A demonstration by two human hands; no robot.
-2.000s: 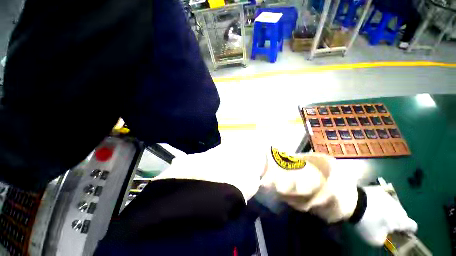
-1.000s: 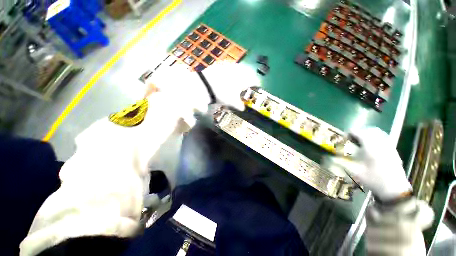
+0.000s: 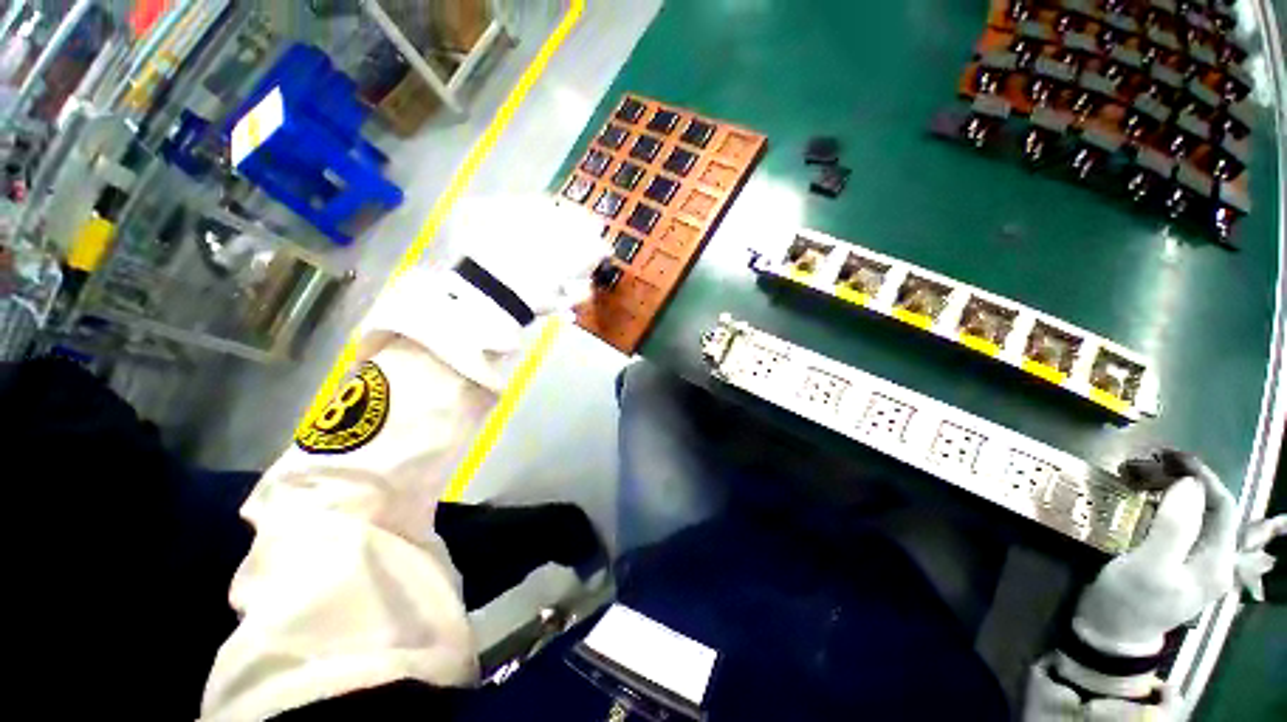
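Note:
My left hand [image 3: 544, 254], in a white glove, is at the grid tray [image 3: 656, 261], its fingers over the tray's left part near the black square inserts. Whether it holds one cannot be seen. My right hand [image 3: 1164, 543], gloved, is at the right end of the lower fixture [image 3: 917, 437], its fingers around or against that end. The lower fixture lies at the bench's front edge with pale square windows. The upper fixture [image 3: 953, 322] lies just behind it, with six openings and yellow marks along its near side.
A block of strip racks [image 3: 1115, 106] with dark pieces stands at the back right. Two loose black pieces [image 3: 827, 181] lie behind the upper fixture. A pale rail [image 3: 1256, 466] runs along the right. Blue stools [image 3: 313, 148] and shelving are beyond the bench at left.
The view has shifted, showing more of the bench's back. My left hand has moved from the fixtures' left end to the grid tray. My right hand has moved from the upper fixture's right end to the lower fixture's.

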